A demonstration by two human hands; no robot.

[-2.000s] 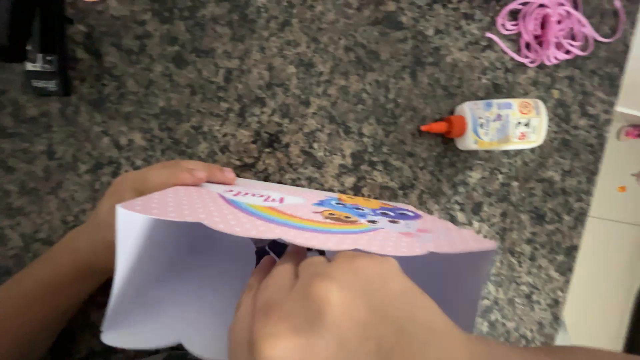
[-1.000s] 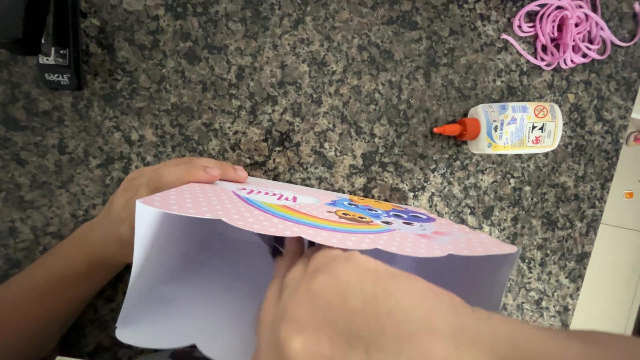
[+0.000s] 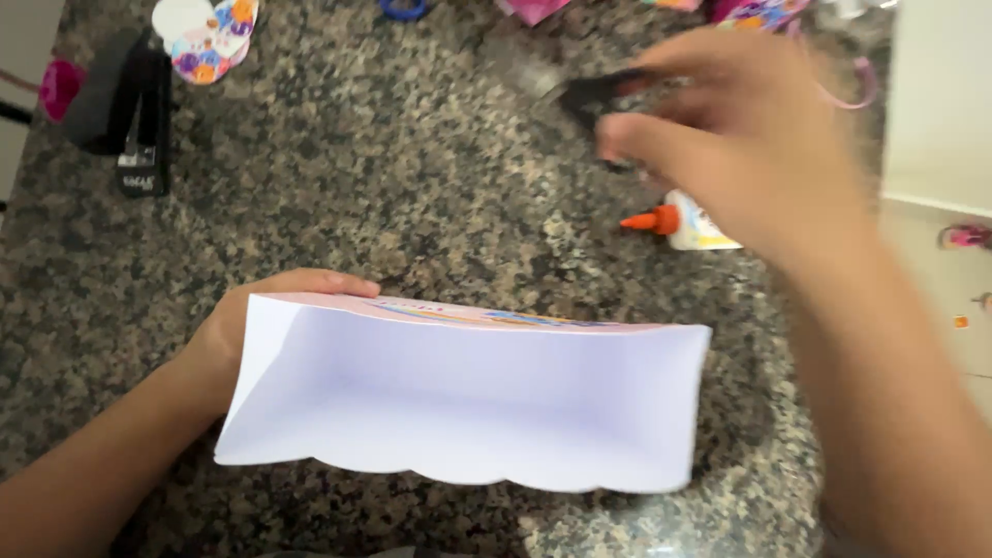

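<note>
A paper bag or box point(image 3: 480, 387) with a pink printed outer face, white inside and scalloped rims, lies with its mouth toward me. My left hand point(image 3: 263, 318) holds it at the left end of the pink face, fingers on the outside. Up at the right, my right hand point(image 3: 697, 132) pinches a blurred black object point(image 3: 593, 97), whose kind I cannot tell, between thumb and fingers. Just below that hand lies a white glue bottle point(image 3: 701, 226) with an orange nozzle, partly hidden by the wrist.
A black stapler point(image 3: 143, 147) lies at the upper left beside round printed paper cutouts point(image 3: 205, 43). A blue ring point(image 3: 403, 8) and pink printed pieces point(image 3: 535, 8) are along the top. Pink cord point(image 3: 864, 85) shows behind my right hand. The granite counter point(image 3: 434, 186) ends at the right.
My right hand has come out of the paper bag or box and moved up and right, with a black object in its fingers. My left hand still holds the pink side. The view has shifted.
</note>
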